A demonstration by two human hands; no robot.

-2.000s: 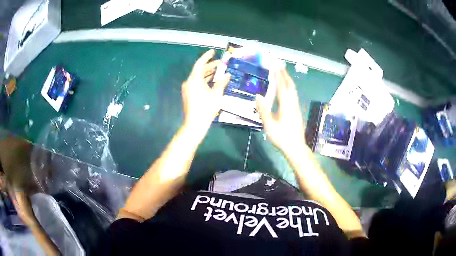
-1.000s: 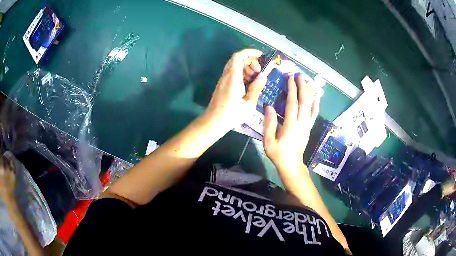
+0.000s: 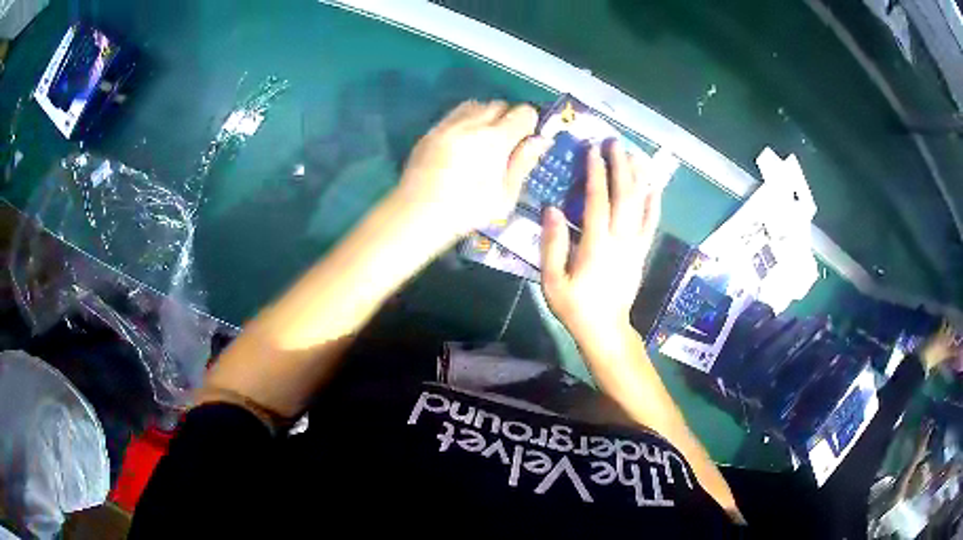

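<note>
A blue and white retail box [image 3: 554, 180] lies face up on the green worktop near the rail, with the edge of another printed box [image 3: 505, 249] under its near side. My left hand [image 3: 472, 164] grips its left edge, with fingers curled at the side and the thumb on the face. My right hand [image 3: 604, 234] lies on its right part, fingers spread over the face and touching it. Whether the right hand grips or only presses cannot be told. The far fingers of my left hand are blurred.
A leaning row of boxes [image 3: 781, 369] is at the right, beside a white unfolded carton [image 3: 769, 245]. One box [image 3: 74, 79] lies far left. Crinkled clear film [image 3: 132, 227] hangs over the left edge. A pale rail [image 3: 507, 55] crosses behind. Another person's hand [image 3: 938, 348] shows far right.
Since two seconds ago the view has turned, and the box has come down flatter. In the last second my left hand has closed more along the box's left edge; my right fingers stay on the face.
</note>
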